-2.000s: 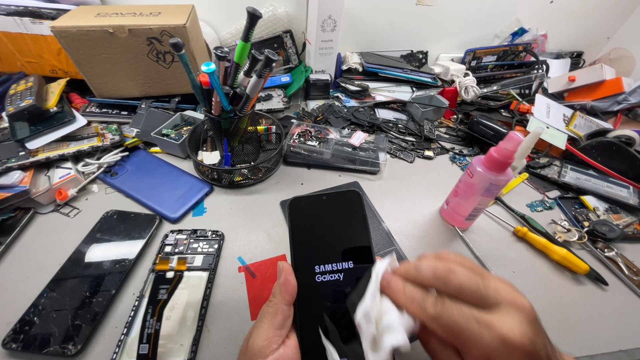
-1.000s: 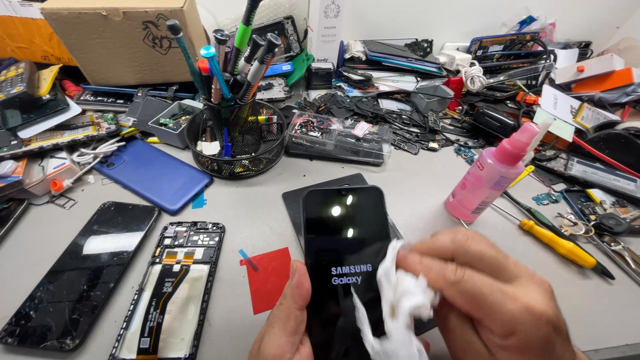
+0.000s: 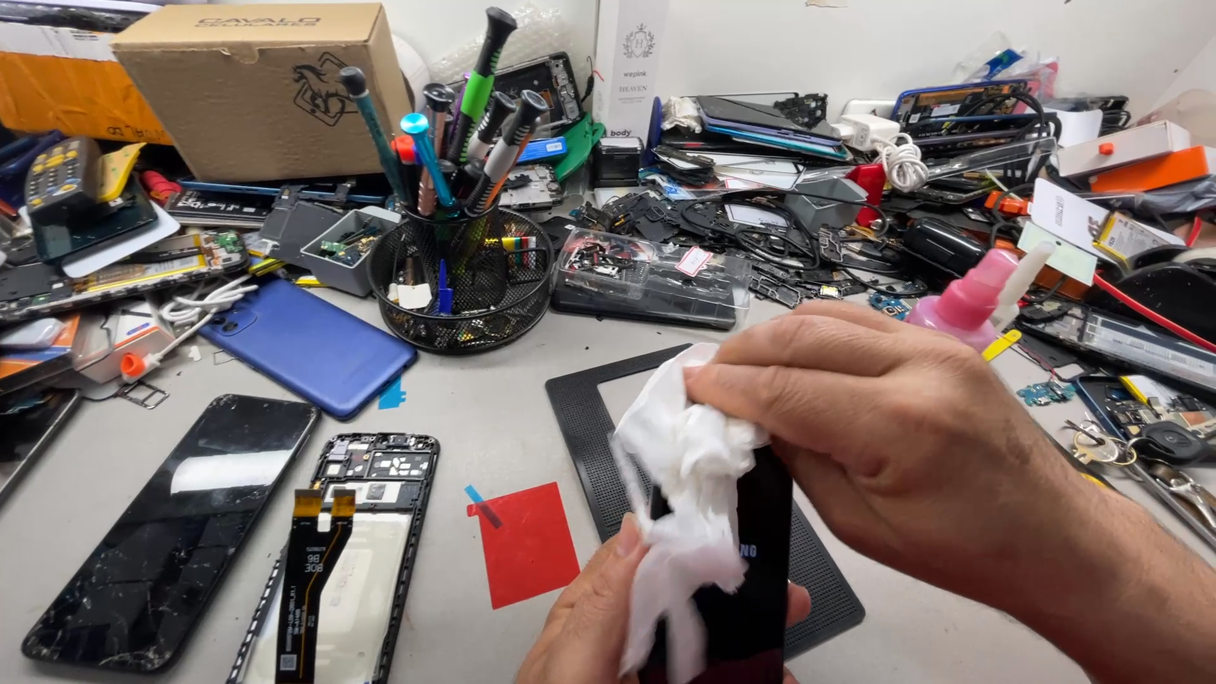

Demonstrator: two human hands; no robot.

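Note:
My left hand (image 3: 594, 613) holds a black Samsung smartphone (image 3: 760, 598) by its edges, low at the centre, its lit screen showing the maker's name, partly covered. My right hand (image 3: 883, 427) pinches a crumpled white cloth or tissue (image 3: 689, 456) against the upper part of the screen. Beneath the phone lies a dark textured mat or frame (image 3: 589, 437). To its left are a red square sheet (image 3: 527, 546) with a blue tab, an opened phone chassis (image 3: 380, 570) with a flex cable (image 3: 312, 589), and a phone screen with cracked glass (image 3: 171, 541).
A blue phone back cover (image 3: 309, 347) lies beside a black mesh organizer (image 3: 465, 332) holding screwdrivers. Behind stand a cardboard box (image 3: 256, 104) and a clear-lidded parts case (image 3: 655, 285). A pink spray bottle (image 3: 964, 299), keys (image 3: 1102, 442) and heaped phone parts are at the right.
My right hand and the white cloth have moved up the phone, from beside the lower screen to its upper part. They now hide most of the logo that showed before.

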